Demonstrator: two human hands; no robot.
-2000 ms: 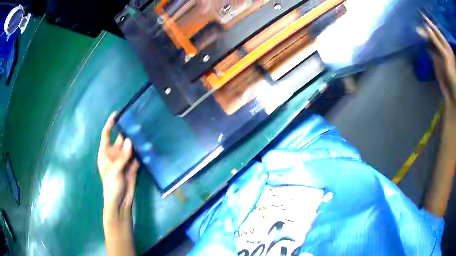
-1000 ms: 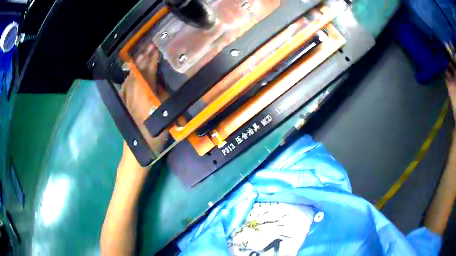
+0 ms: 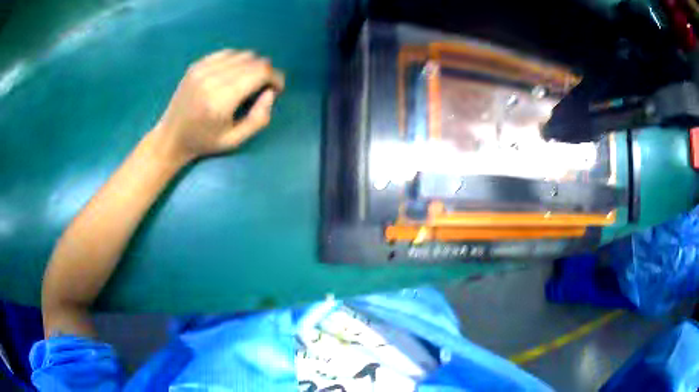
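Observation:
The pressing fixture (image 3: 346,249) lies on the green mat at centre right, with a black base and orange layers. White glare covers its middle. A dark clamp arm (image 3: 605,119) reaches over it from the right. Part of a red grip (image 3: 694,147) shows at the right edge. My left hand (image 3: 222,103) is on the mat side, left of the fixture and apart from it. Its fingers are curled towards the thumb around a dark gap, and I see nothing held. My right hand is out of the picture. No loose panel can be made out.
The green mat (image 3: 222,237) curves along the bench edge. Below it is grey floor with a yellow line (image 3: 571,337) and a dark blue bin (image 3: 579,283). Blue cloth (image 3: 663,260) shows at the right. Dark equipment stands behind the fixture.
The view has turned, so the fixture now lies level at the right. My left hand has come out from the fixture's left side onto the mat side. My right hand has left the picture.

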